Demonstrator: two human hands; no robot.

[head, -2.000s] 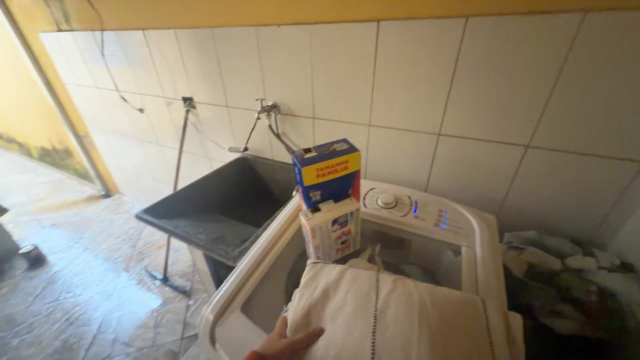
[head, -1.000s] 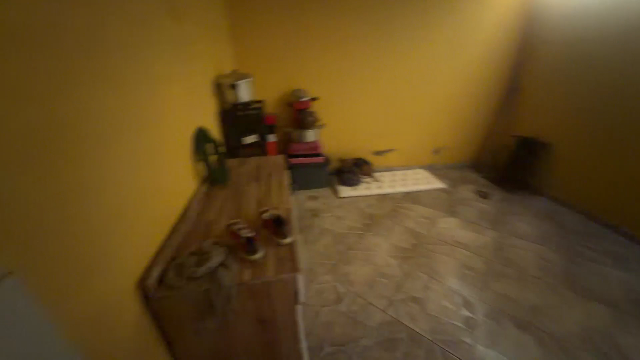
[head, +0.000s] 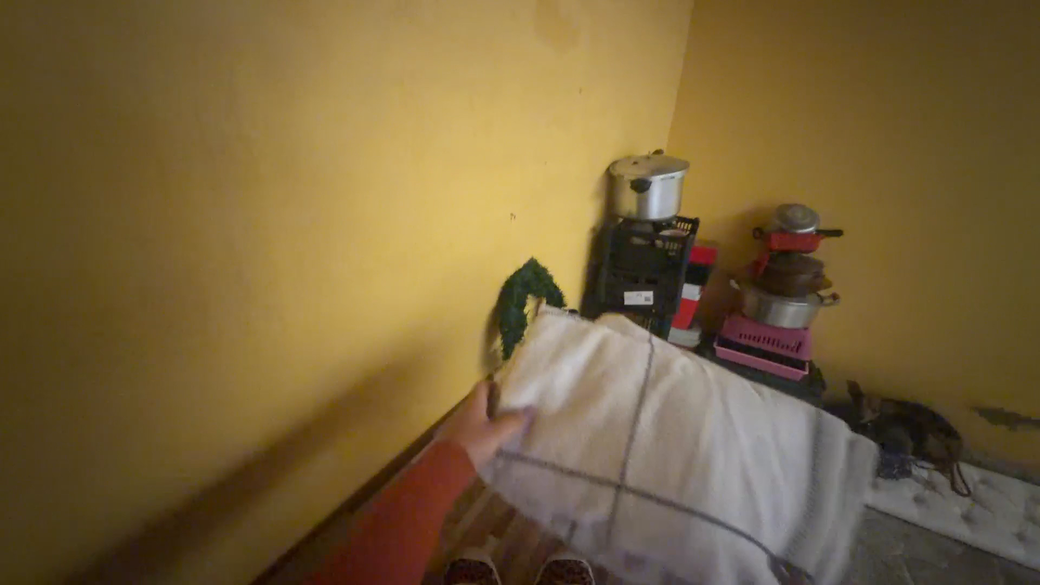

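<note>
A large white cloth with dark stripes (head: 691, 431), somewhat blurred at its right side, spreads across the middle of the head view. My left hand (head: 487, 426) grips its left edge, the thumb lying on top of the fabric. The forearm in an orange-red sleeve comes up from the bottom. My right hand is not visible; whether it is behind the cloth cannot be told. Below the cloth, a pair of patterned shoes (head: 565, 570) shows at the bottom edge, on a wooden surface (head: 487, 520).
A green wreath-like thing (head: 516, 305) stands against the yellow wall. Behind the cloth, a metal pot (head: 650, 191) tops black plastic crates (head: 642, 268). Stacked pans (head: 784, 309) sit on a pink rack (head: 764, 349). At right, a dark animal (head: 910, 431) is on a white mat (head: 967, 512).
The view has swung from the washing machine and sink to the yellow-walled room. The cloth and my left hand, out of view one second ago, are in view again.
</note>
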